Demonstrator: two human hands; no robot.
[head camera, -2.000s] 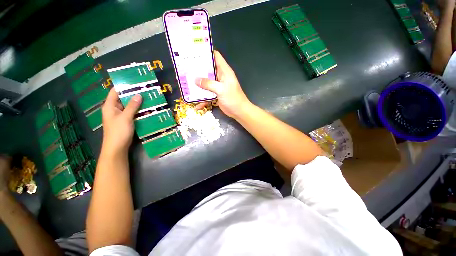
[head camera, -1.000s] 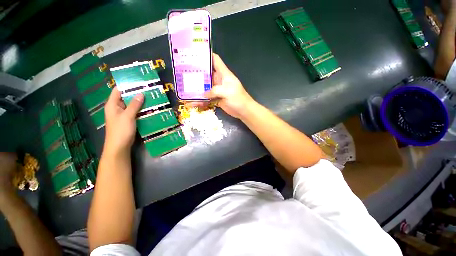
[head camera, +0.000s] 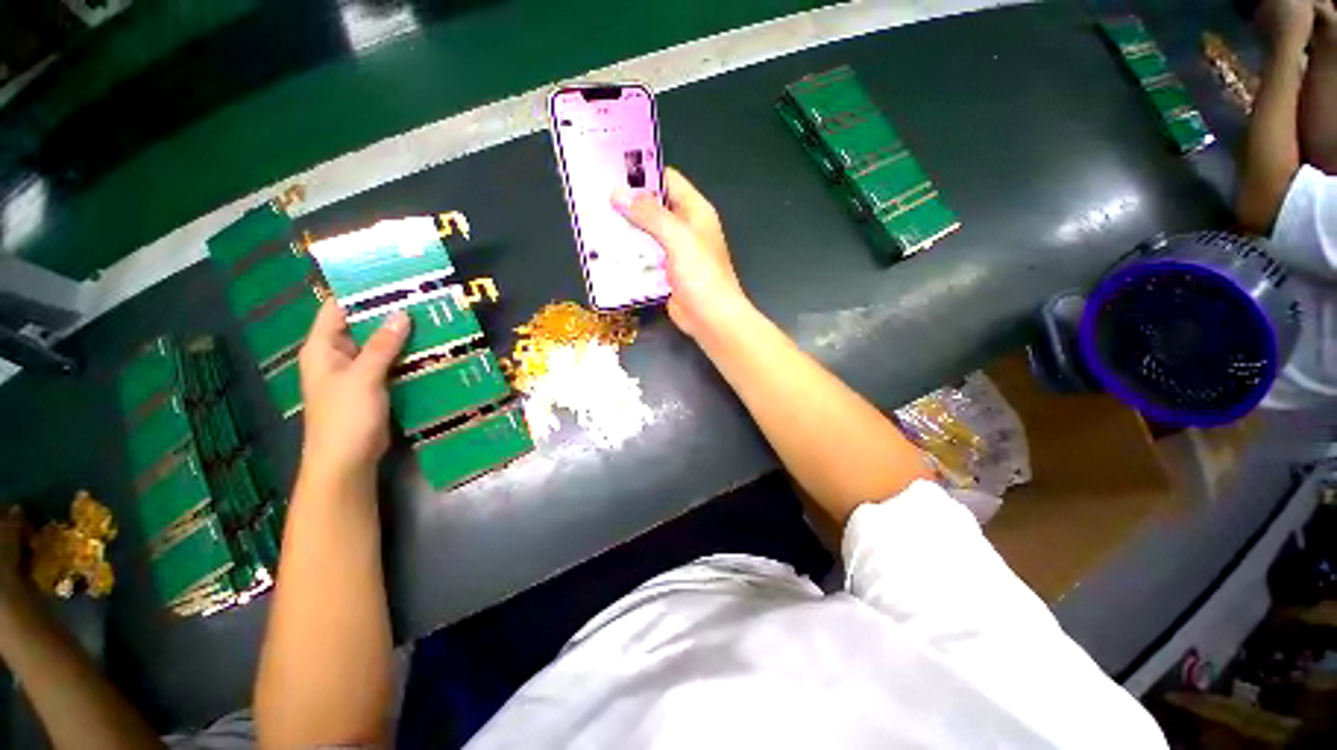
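My left hand (head camera: 349, 384) holds a green circuit board panel (head camera: 444, 390) by its left edge, thumb on top. Orange flex circuits (head camera: 477, 290) stick out from the right edge of its two upper boards. My right hand (head camera: 701, 261) holds a smartphone (head camera: 607, 191) with a lit pinkish screen, thumb over the screen. A pile of loose flex circuits (head camera: 576, 366), orange and glaring white, lies on the bench between the panel and my right forearm.
Another panel (head camera: 261, 301) lies behind the held one. Panel stacks stand at left (head camera: 198, 476) and right (head camera: 868, 158). A blue-rimmed fan (head camera: 1182, 342) and a cardboard box (head camera: 1078, 476) with plastic bags are at right. Neighbours' arms show at both sides.
The smartphone has moved right and down in view, away from the panel, uncovering more of the loose pile. Its screen content has changed, and my right thumb lies higher on it.
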